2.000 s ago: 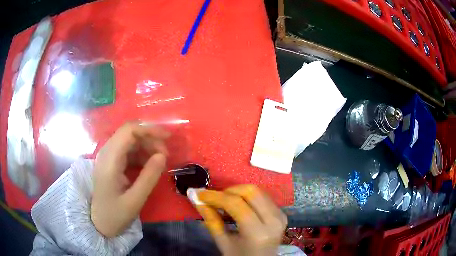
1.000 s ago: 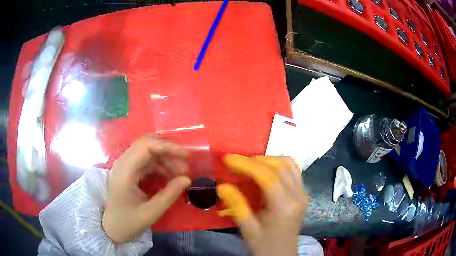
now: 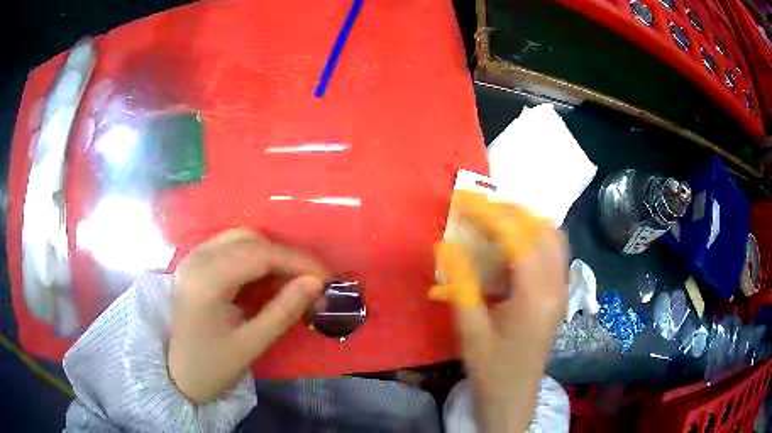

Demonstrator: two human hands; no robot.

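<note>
A round dark watch head (image 3: 339, 311) with a thin metal rim lies on the red mat (image 3: 406, 127) near its front edge. Glare streaks show a clear film (image 3: 313, 176) just beyond it, seemingly reaching over the watch head. My left hand (image 3: 254, 304) pinches thumb and fingertip together at the watch head's upper left rim, apparently on the film's edge. My right hand (image 3: 508, 287), blurred, with orange-yellow finger cots, is over the white card (image 3: 465, 188). Its fingers are bent around the card; whether they grip it cannot be seen.
A white tissue (image 3: 542, 161) lies beside the card. Right of it stand a glass bottle (image 3: 631, 210) and a blue bin (image 3: 715, 232). A white wad (image 3: 581, 287) lies by blue bits (image 3: 622, 320). A red watch tray (image 3: 694, 51) is at upper right, a blue strip (image 3: 339, 51) on the mat.
My right hand wiped the watch head with a white wad, left the wad on the bench, then moved right to the card. The film has shifted right over the watch head. The view shifts slightly.
</note>
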